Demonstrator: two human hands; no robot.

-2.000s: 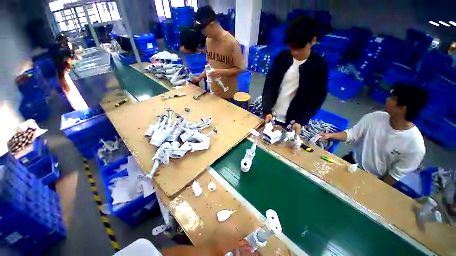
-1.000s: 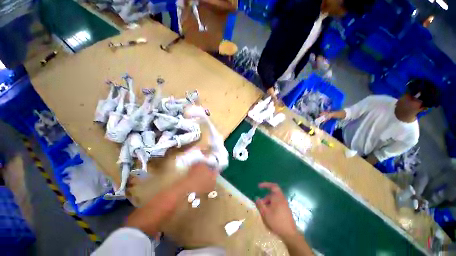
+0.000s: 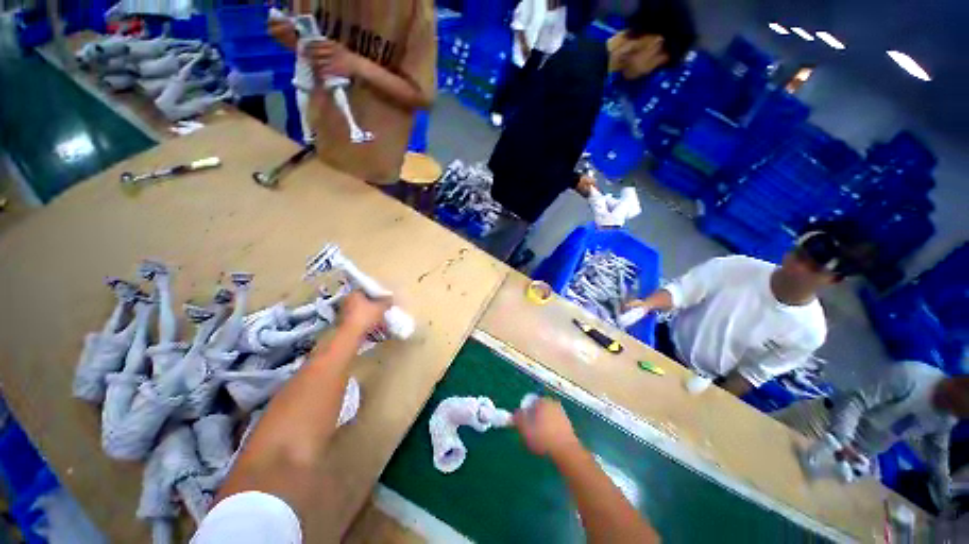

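Observation:
My left hand (image 3: 364,317) reaches over the brown board and is closed around a white-grey limb assembly (image 3: 342,268). Its thin end points to the upper left and a white end shows at the right of the hand. My right hand (image 3: 545,425) is over the green conveyor, with its fingers on the thin end of a curved white-grey limb piece (image 3: 455,430). That piece bends down to an open round end. A pile of larger limb assemblies (image 3: 159,388) lies beside my left forearm.
Two hammers (image 3: 170,170) (image 3: 285,168) lie at the board's far side. A yellow tape roll (image 3: 540,292), a utility knife (image 3: 597,336) and a green marker (image 3: 650,368) lie on the far bench. Several people stand or sit beyond, near a blue crate (image 3: 641,255).
My left hand has moved from the board's near edge onto the pile area. My right hand, earlier empty, now holds the curved piece over the conveyor. The view has shifted.

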